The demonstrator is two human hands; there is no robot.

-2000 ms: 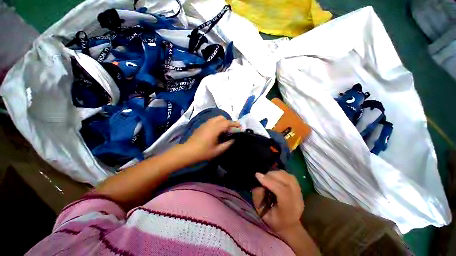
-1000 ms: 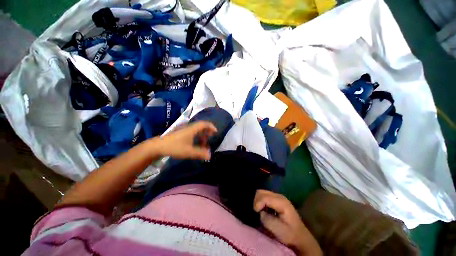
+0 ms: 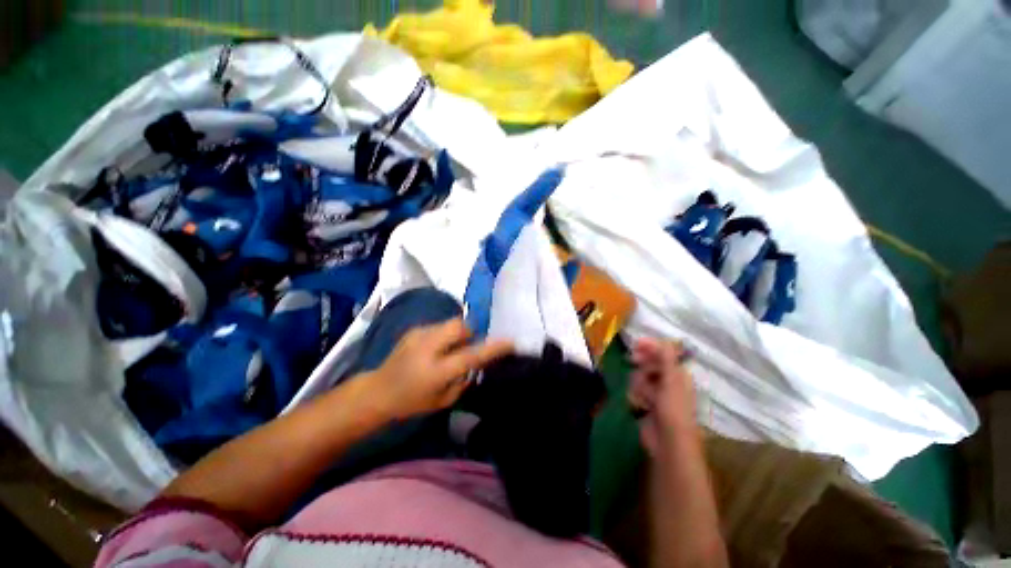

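A whale chalk bag (image 3: 519,291) lies on my lap with its pale belly and blue tail pointing away from me. Its black lining (image 3: 543,444) is turned out and hangs towards my body. My left hand (image 3: 430,366) is at the left side of the black rim, with thumb and forefinger on the fabric; the fingertips are partly lost against the dark cloth. My right hand (image 3: 662,388) is raised to the right of the bag, apart from it and blurred. It is closed around a small dark tool, seemingly thread snips, mostly hidden by the fingers.
An open white woven sack (image 3: 50,288) heaped with blue bags (image 3: 227,361) is at the left. A flatter white sack (image 3: 854,333) with a few bags (image 3: 701,227) is at the right. An orange-brown item (image 3: 604,302) lies between them. Yellow sacking (image 3: 510,72) is beyond; brown cartons (image 3: 765,488) are lower right.
My left hand has come from open above the lap to the bag's rim. My right hand has moved up and right, off the black lining. The view has shifted, showing more floor beyond.
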